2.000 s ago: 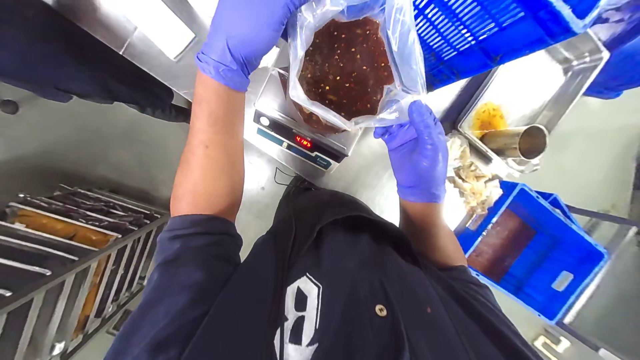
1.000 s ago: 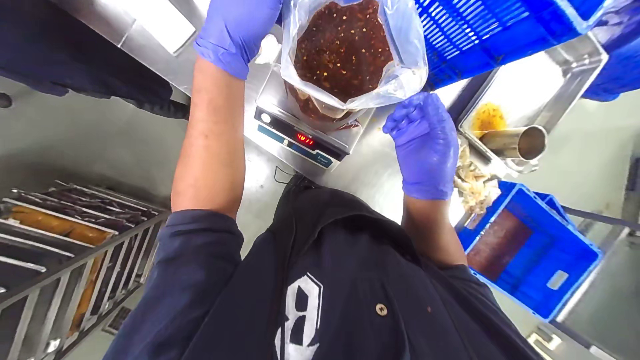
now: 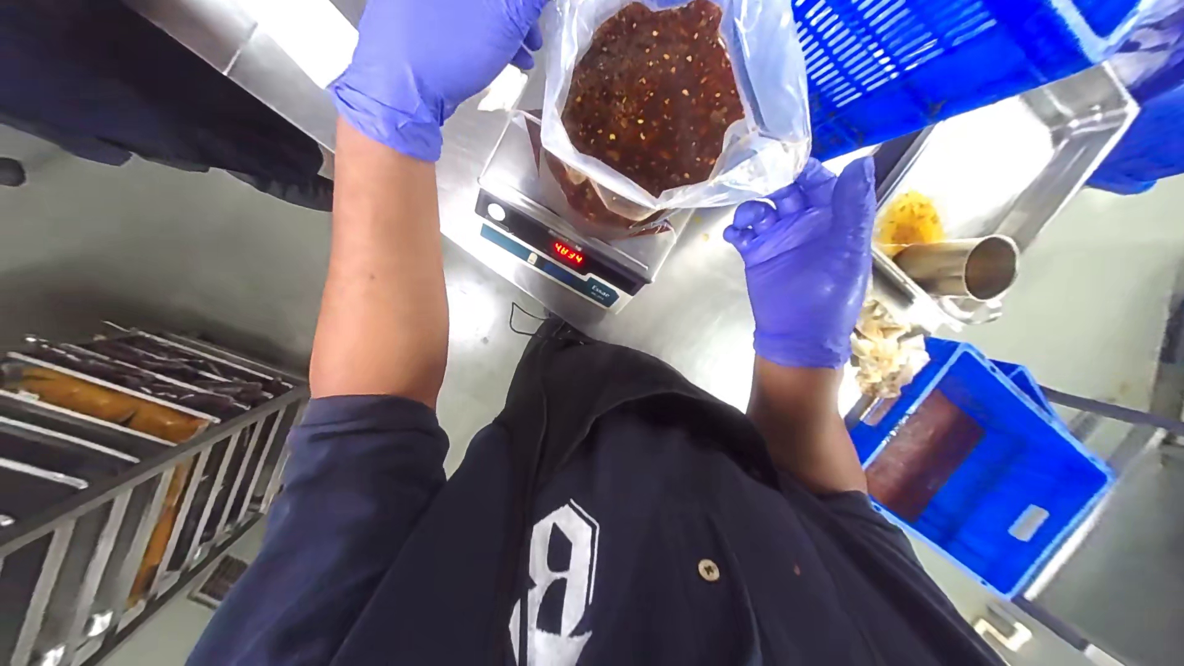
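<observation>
A clear plastic bag with its mouth spread wide stands on a digital weighing scale with a lit red display. Dark red-brown sauce with pale seeds or flakes fills much of the bag. My left hand, in a purple glove, is at the bag's upper left; its fingertips are partly cut off by the frame, so its hold is unclear. My right hand, gloved the same way, is at the bag's lower right rim with bent fingers; whether it pinches the plastic cannot be told.
Right of the bag are a blue perforated crate and a steel tray with a metal cylinder. Crumpled pale material lies near my right wrist. Blue crates stand lower right, a rack of trays lower left. Dark clothing of another person shows upper left.
My right hand was at the bag's rim, then lay apart from it with curled fingers, and is now back at the rim. The scale's display reading has changed.
</observation>
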